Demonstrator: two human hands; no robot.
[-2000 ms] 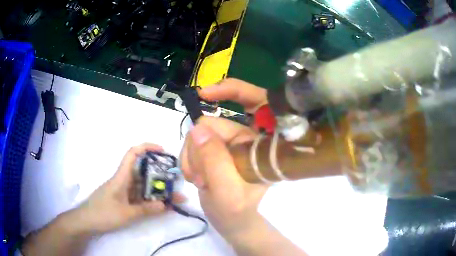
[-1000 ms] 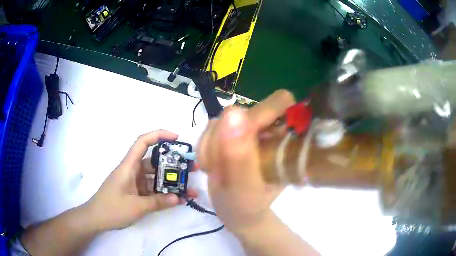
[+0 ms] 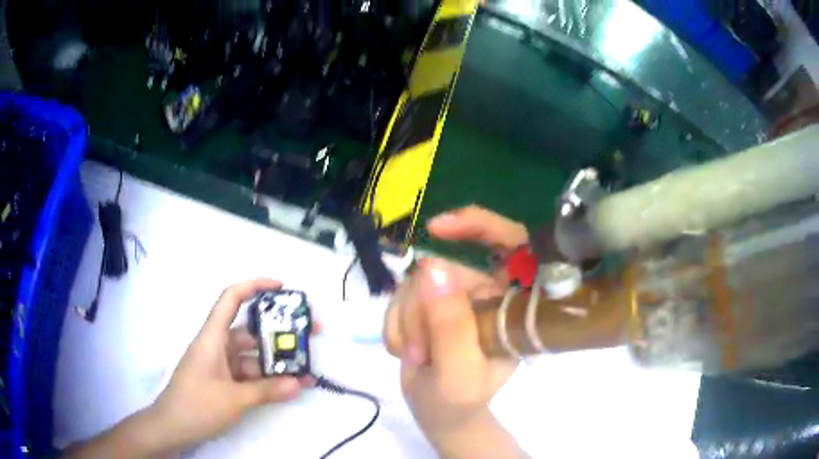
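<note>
My left hand holds an open black adapter housing by its sides, with the crowded circuit board and its yellow-topped transformer facing up. A thin black output cable runs from its lower end over the white sheet. My right hand grips the brown glue dispensing gun, its index finger stretched out above the red trigger piece. The pale nozzle points left, blurred, and stands apart from the housing.
A blue plastic basket stands at the left edge. Black cable bundles lie on the white work sheet, one at left, one near the gun. Behind, a striped divider bar crosses the green belt, which carries dark adapters.
The gun has moved away to the right from the housing, leaving a gap at the nozzle. The housing has moved slightly left, still in my left hand. The view has shifted.
</note>
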